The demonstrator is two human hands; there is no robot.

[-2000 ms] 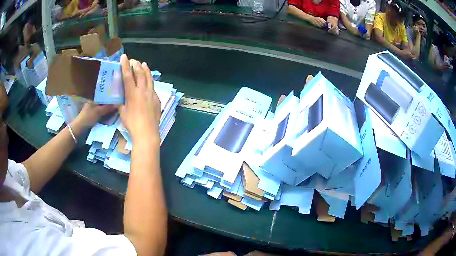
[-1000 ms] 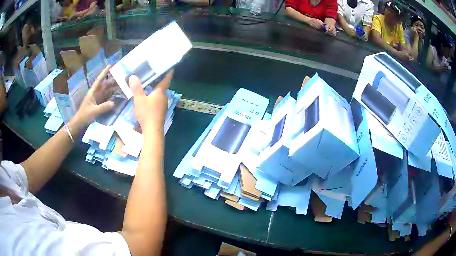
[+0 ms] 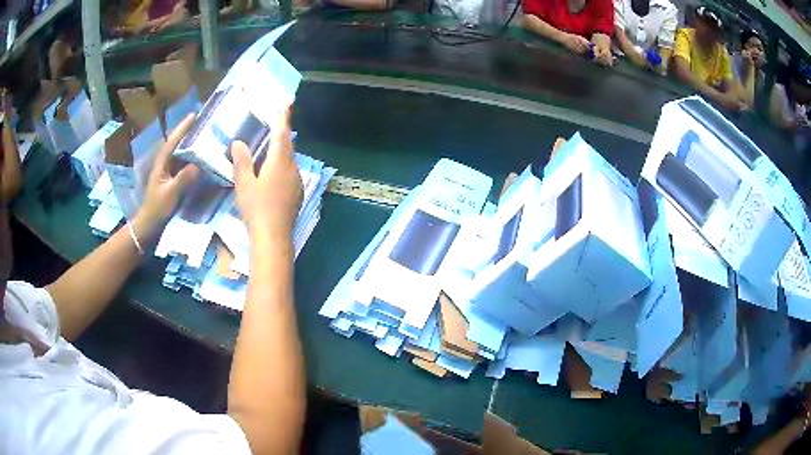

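An open carton with brown flaps [image 3: 502, 435] and a light-blue panel [image 3: 391, 437] shows at the bottom edge, cut off by the frame. No hand of mine shows on it; both my hands are out of the picture. On the dark-green worktop in front lie overlapping flat blanks [image 3: 425, 240]. Beside them two erected white and light-blue cartons [image 3: 591, 235] lean on the pile. Another large printed carton [image 3: 711, 191] rests tilted on the heap at the right.
At the left, a neighbour in a white shirt [image 3: 116, 409] holds a carton [image 3: 227, 120] above more blanks [image 3: 191, 249]. Open cartons [image 3: 133, 151] stand behind. Part of an arm [image 3: 787, 435] shows at the lower right edge. Several people [image 3: 569, 22] sit across the line.
The open carton has come further into view at the bottom edge. The neighbour's carton has turned from its open brown end to its printed side, and a panel now sticks up. The pile is unchanged.
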